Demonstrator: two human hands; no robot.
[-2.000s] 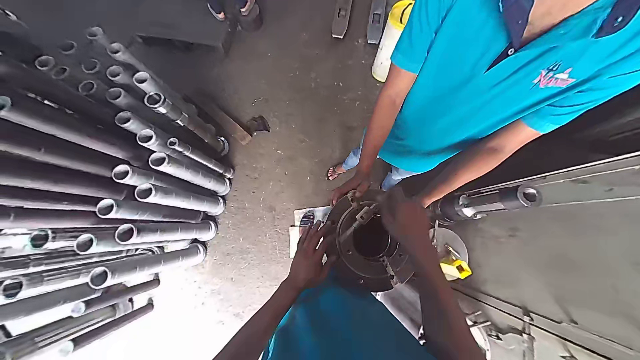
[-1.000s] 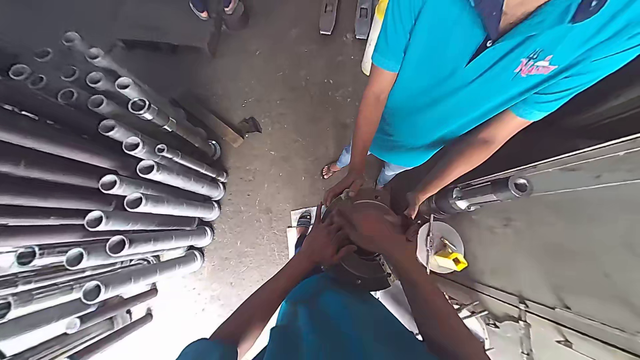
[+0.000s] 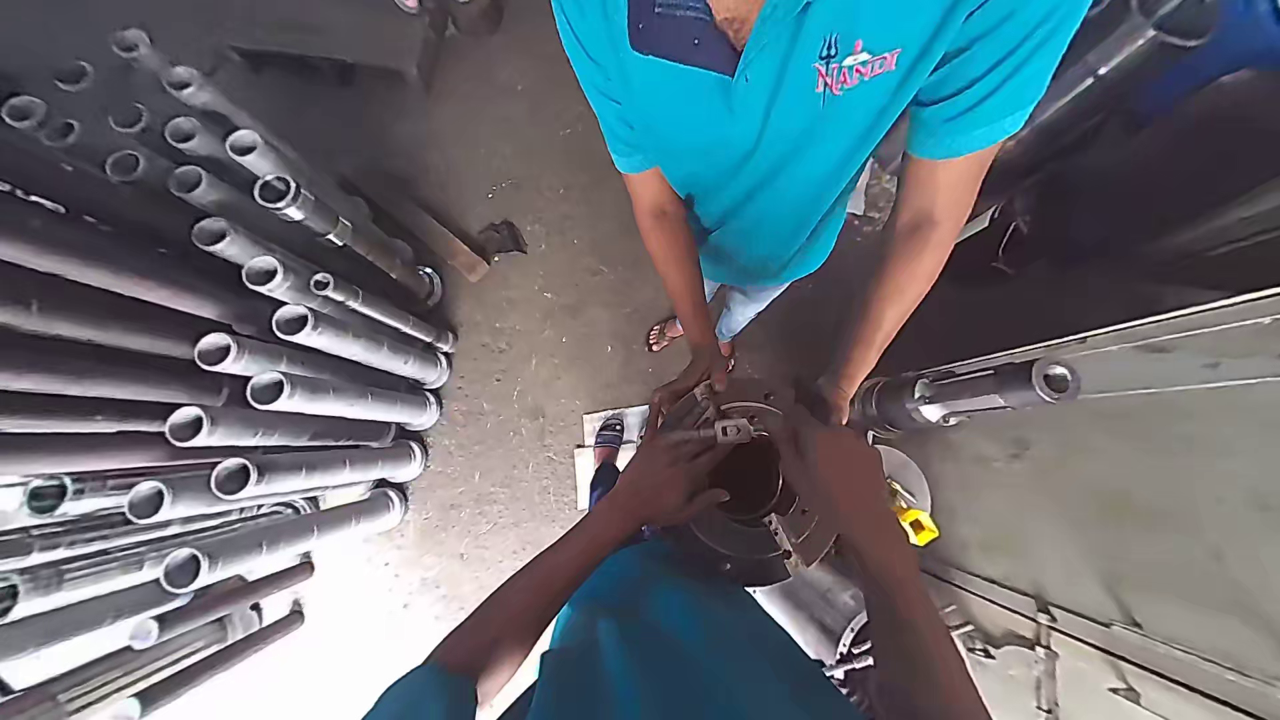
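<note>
A round dark metal flange (image 3: pixel 735 540) with a large central hole stands before me. My left hand (image 3: pixel 670 470) lies on its left side, fingers spread toward a small metal block (image 3: pixel 733 430) at the hole's upper edge; whether they grip it is unclear. At the right rim is my right hand (image 3: pixel 825 460), its fingertips partly hidden in shadow. Another narrow metal piece (image 3: pixel 783 540) lies across the lower right of the flange. A co-worker in a turquoise shirt stands opposite, with one hand (image 3: pixel 695 385) at the far left rim and the other (image 3: pixel 833 395) at the far right.
Many upright metal pipes (image 3: pixel 340 400) crowd the left side. A metal shaft (image 3: pixel 990 390) juts out at right, above a pale round container (image 3: pixel 905 470) with a yellow object (image 3: pixel 917 526). Alongside runs a grey metal surface (image 3: pixel 1100 480). A wooden piece (image 3: pixel 450 240) lies on the floor.
My hands, together over the flange one second ago, are now apart on either side of its hole, which shows again. The co-worker's hands remain at the far rim.
</note>
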